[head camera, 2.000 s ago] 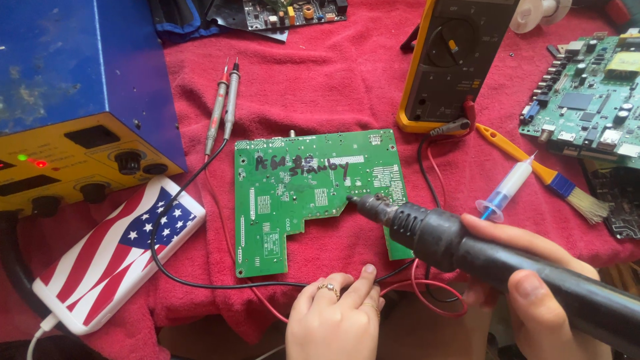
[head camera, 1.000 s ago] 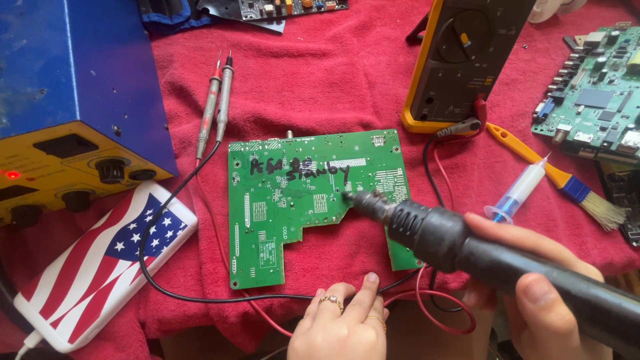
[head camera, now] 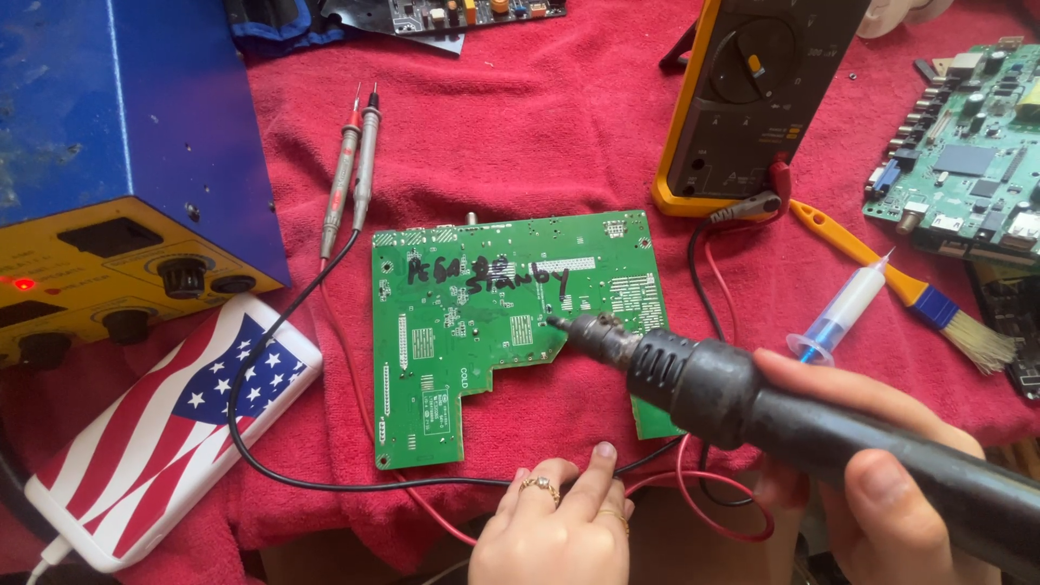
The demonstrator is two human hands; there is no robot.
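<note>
My right hand is closed round the black handle of a hot-air rework gun. The gun's nozzle points left, over the notched lower edge of a green circuit board that bears black handwriting. Whether the nozzle touches the board cannot be told. My left hand, with rings on it, rests on the red towel just below the board, its fingers spread and holding nothing. Black and red test leads run beneath or beside its fingers. The lower right part of the board is hidden behind the gun.
Left are a blue and yellow rework station and a flag-patterned power bank. Test probes lie above the board. A multimeter, a syringe, a yellow-handled brush and another circuit board are right.
The view has shifted slightly. The gun's nozzle stays over nearly the same part of the board, and my left hand remains below it. A green light on the station, lit two seconds ago, no longer shows.
</note>
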